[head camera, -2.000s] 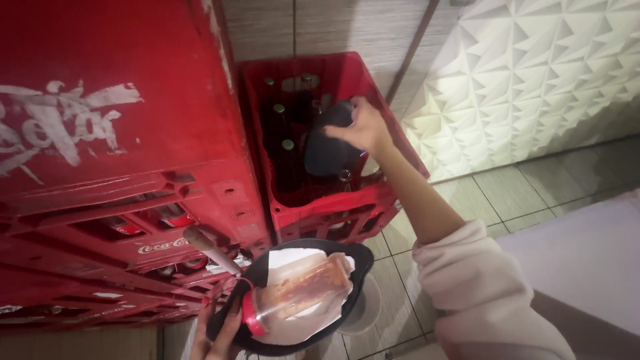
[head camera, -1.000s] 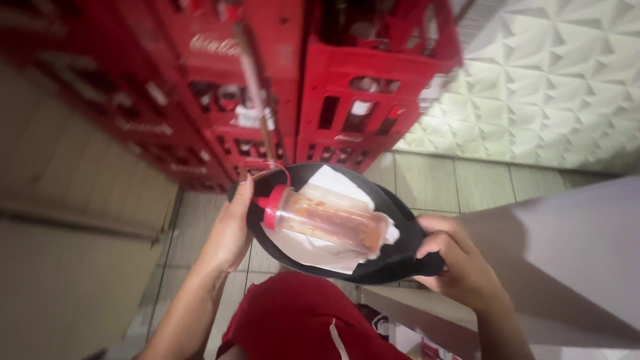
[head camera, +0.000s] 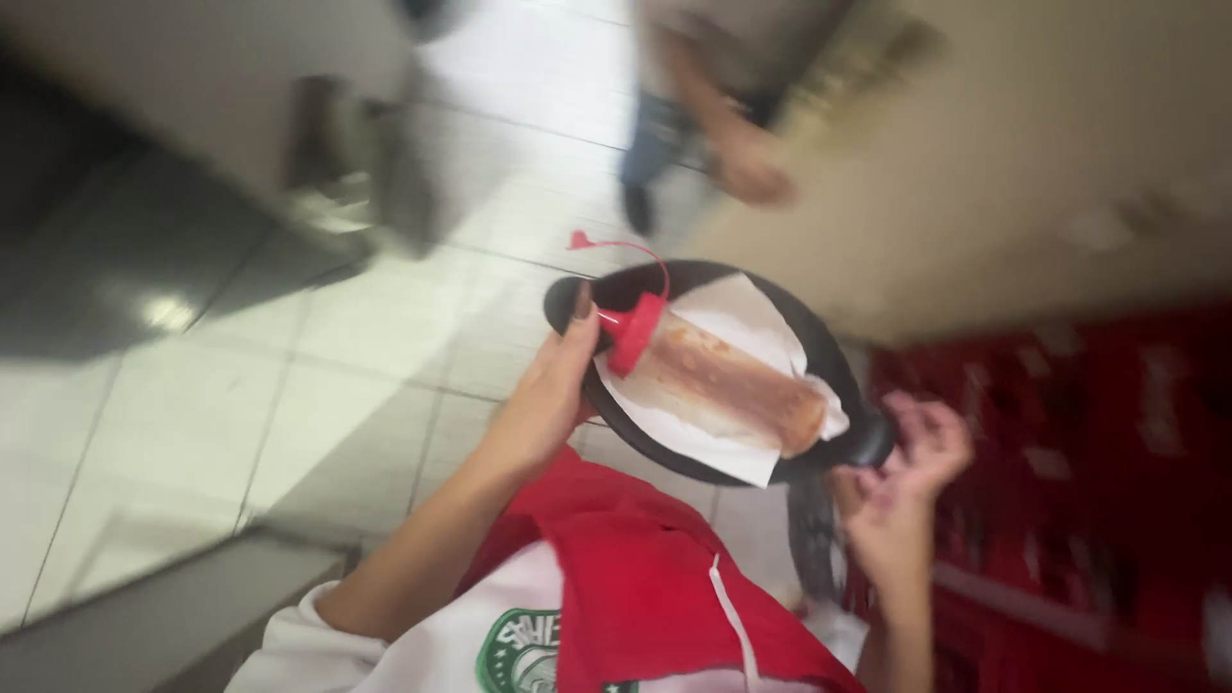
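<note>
A black oval dish (head camera: 664, 469) with a handle at each end is held level in front of me. My left hand (head camera: 553, 385) grips its left handle, thumb on top beside the bottle's red nozzle. At the opposite end my right hand (head camera: 905, 472) holds the other handle, its fingers blurred. White paper (head camera: 741, 313) lines the dish. On the paper lies a clear squeeze bottle (head camera: 736, 385) on its side, with orange-brown smears, a red collar and a red cap (head camera: 580, 241) hanging out on a thin strap.
Another person (head camera: 741, 154), blurred, stands ahead, an arm hanging down. Red crates (head camera: 1078, 500) are stacked at the right, below a beige surface (head camera: 1011, 192). Pale floor tiles (head camera: 366, 327) stretch ahead and left. A grey edge (head camera: 192, 587) lies at lower left, dark equipment (head camera: 115, 221) at upper left.
Two seconds ago my right hand held a dark object over a crate of bottles; one second ago it was on the dish's handle. The view has swung away from the crates.
</note>
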